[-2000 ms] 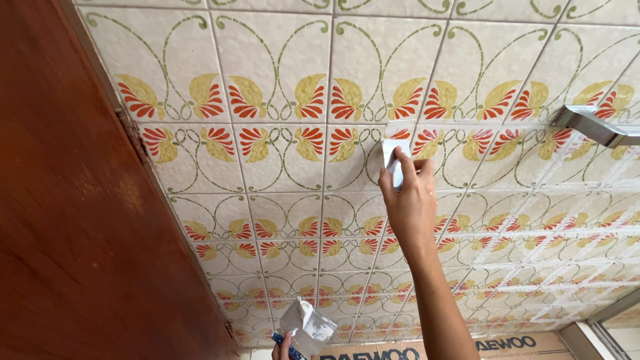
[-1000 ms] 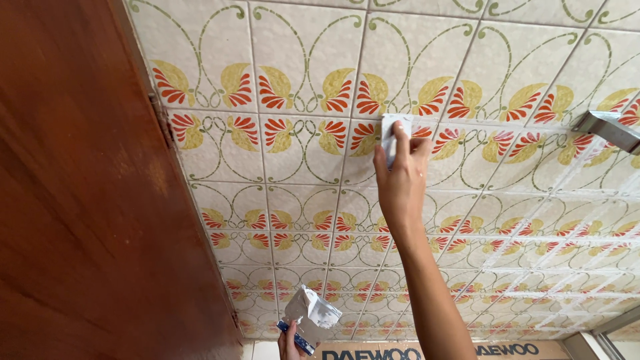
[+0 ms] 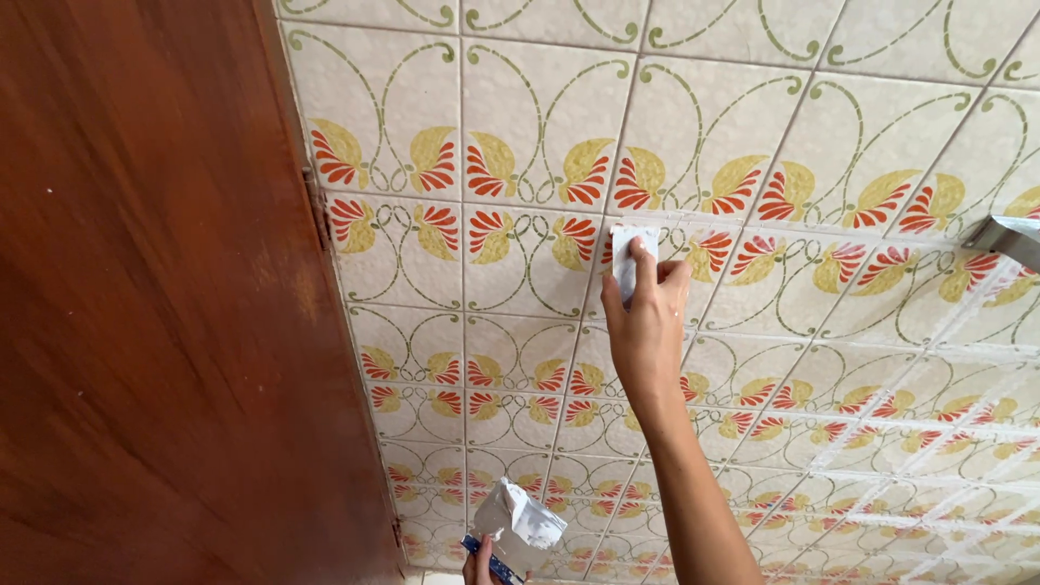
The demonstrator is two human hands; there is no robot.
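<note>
My right hand [image 3: 646,317] grips a small flat spreader [image 3: 632,264] smeared with white paste, its upper edge against the horizontal joint of the patterned wall tiles [image 3: 536,106]. White paste lines that joint to the right of the spreader. At the bottom, my left hand [image 3: 483,565] holds a wide putty knife [image 3: 516,528] by its blue handle, with a lump of white paste [image 3: 532,516] on the metal blade.
A reddish-brown wooden door [image 3: 154,292] with hinges stands along the left. A metal bar fixture [image 3: 1007,241] juts from the tiles at the right edge. White streaks of paste cross the lower right tiles.
My right hand with the spreader has moved left along the joint. The printed cardboard at the bottom has gone out of view as the view shifted.
</note>
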